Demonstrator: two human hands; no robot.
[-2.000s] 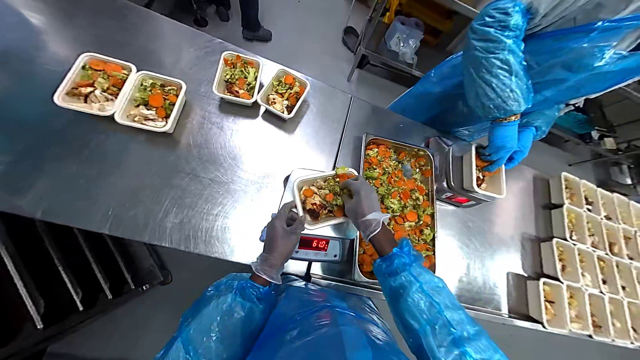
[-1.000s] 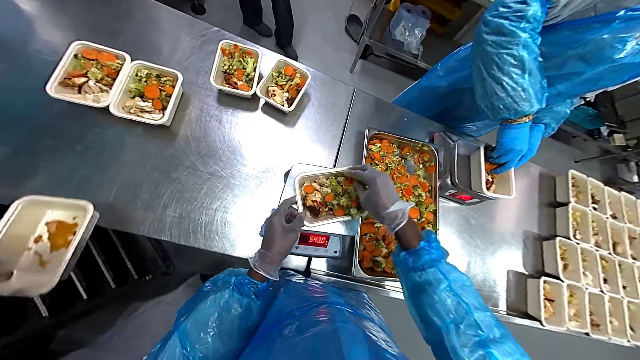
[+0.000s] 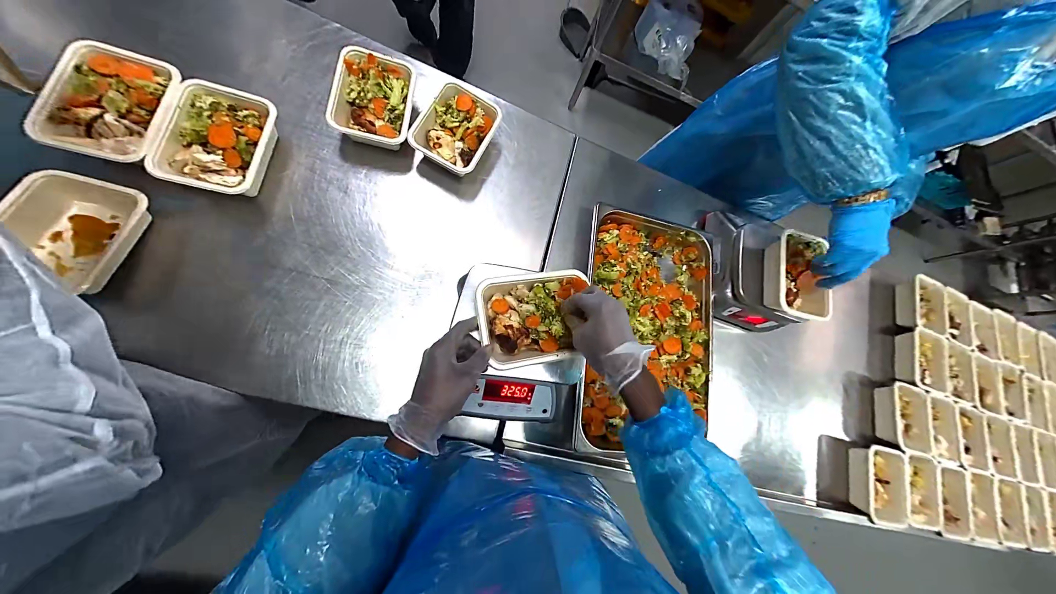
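Observation:
A beige food tray (image 3: 528, 360) with chicken, broccoli and carrot slices rests on a digital scale (image 3: 540, 401) whose red display is lit. My left hand (image 3: 445, 375), in a translucent glove, holds the tray's lower left corner between thumb and fingers. At the tray's right end my gloved right hand (image 3: 598, 326) has its fingers bent together over the vegetables; whether they pinch a piece is hidden. Directly right of the scale stands a deep steel pan (image 3: 709, 280) of broccoli and carrots, partly behind my right forearm.
Filled trays (image 3: 268, 157) stand at the upper left, two more (image 3: 412, 132) near the far edge. A nearly bare, sauce-stained tray (image 3: 124, 256) lies left, beside a person in white (image 3: 66, 412). Across, a co-worker's blue-gloved hand (image 3: 858, 239) reaches into a tray on another scale (image 3: 738, 272). Many filled trays (image 3: 883, 487) line the right.
The sauce-stained tray has come down onto the table at the left, and a person in white has come into view there. My right hand has shifted slightly over the tray's right end.

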